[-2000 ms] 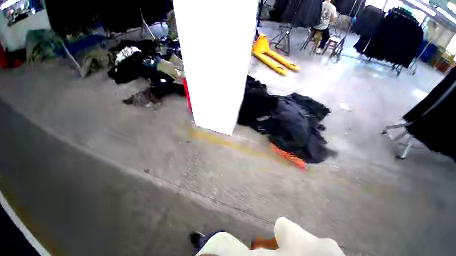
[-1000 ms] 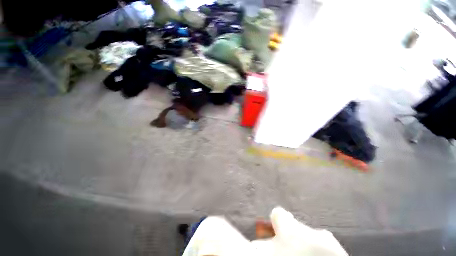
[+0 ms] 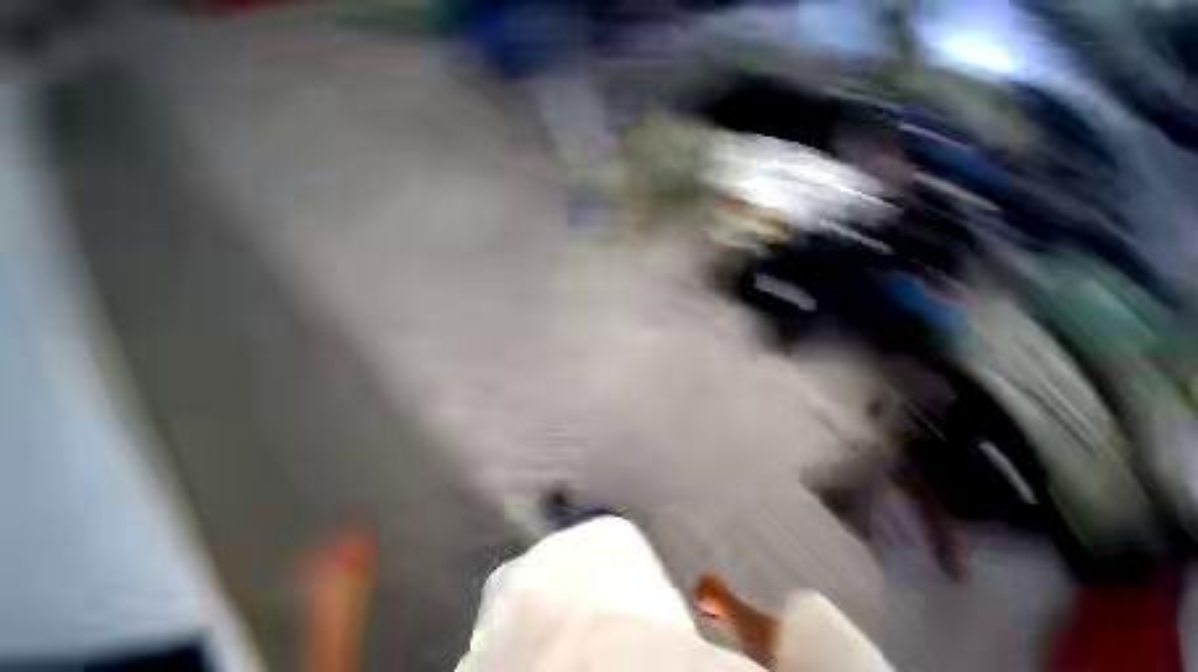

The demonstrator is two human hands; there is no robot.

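The view is strongly blurred by motion. Neither of my hands can be made out. My own cream-white clothing (image 3: 578, 604) fills the bottom middle. A small brown-orange shape (image 3: 738, 617) shows between its two parts; I cannot tell what it is. A heap of dark cloth (image 3: 854, 282) lies on the floor at the right, with a white bundle (image 3: 801, 184) on it and pale greenish sacks (image 3: 1051, 381) beside it.
Grey floor (image 3: 578, 355) runs through the middle, with a darker strip at the left. A pale surface (image 3: 79, 446) runs along the left edge. An orange upright blur (image 3: 339, 597) is at lower left. A red object (image 3: 1123, 630) is at bottom right.
The view has swung left and tilted. The heap and red object now appear further right, and the white pillar has left the picture. The pale surface and orange blur have appeared at left.
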